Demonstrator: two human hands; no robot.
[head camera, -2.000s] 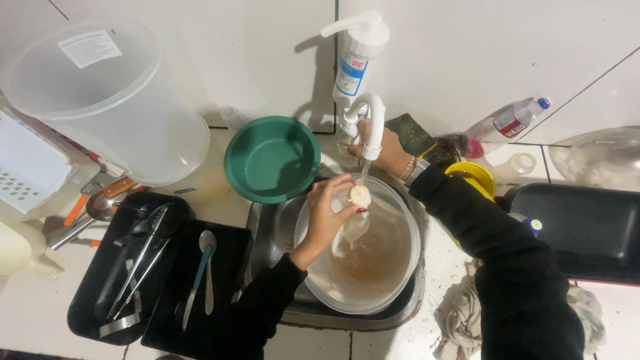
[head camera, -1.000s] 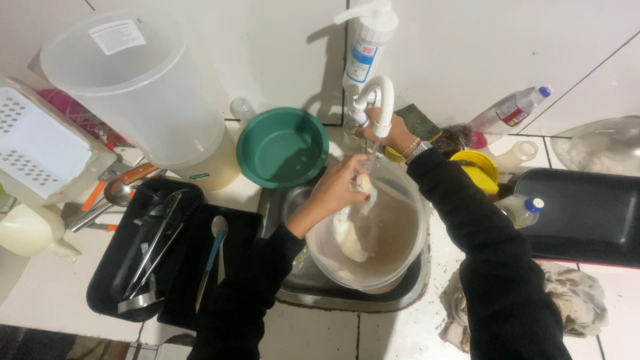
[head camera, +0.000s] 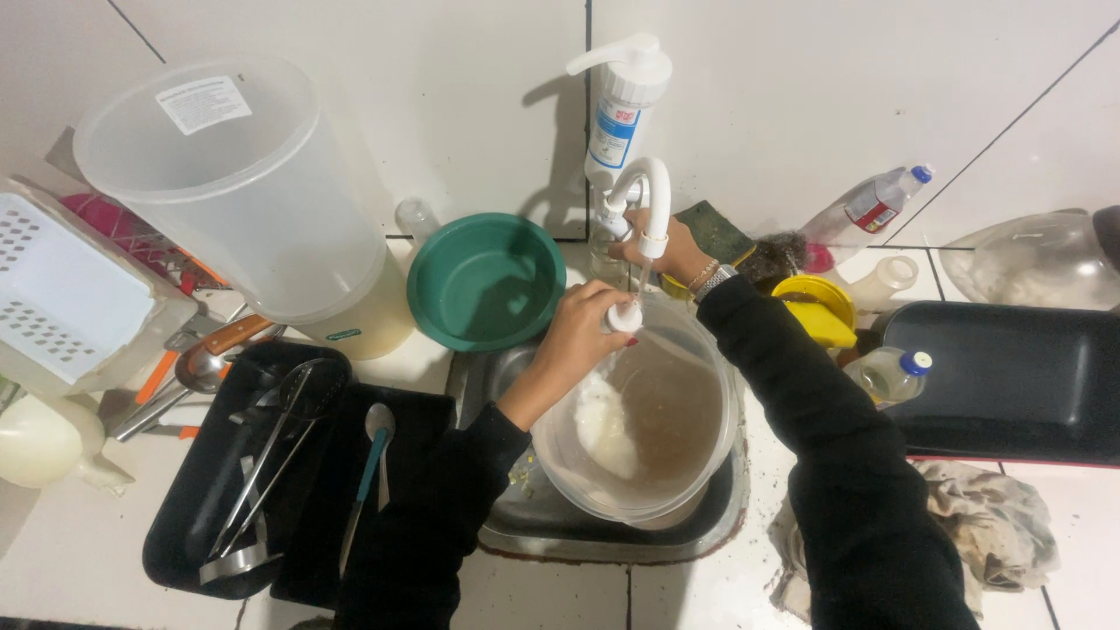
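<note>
My left hand (head camera: 588, 325) grips a small white round object (head camera: 624, 315), perhaps a cap, under the white curved faucet spout (head camera: 654, 197). A thin stream of water runs from the spout. Below, a clear plastic bucket (head camera: 728, 420) stands in the metal sink (head camera: 612, 549), holding cloudy brownish water and a soft whitish item (head camera: 604, 424) whose kind I cannot tell. My right hand (head camera: 669, 249) is at the faucet's base, behind the spout; its fingers are partly hidden, touching the white valve (head camera: 616, 229). A white water filter (head camera: 623, 114) rises behind the faucet.
Left of the sink are a green basin (head camera: 487, 280), a tall translucent container (head camera: 236, 201) and black trays (head camera: 166, 525) with utensils. To the right are a yellow tub (head camera: 814, 306), a capped bottle (head camera: 888, 376), a plastic bottle (head camera: 862, 214), a black tray (head camera: 1006, 376) and a crumpled cloth (head camera: 997, 525).
My left hand has kept near the spout, and its fingers have turned around the small white object. The whitish item now lies lower in the bucket, apart from my hand. My right hand stays at the faucet.
</note>
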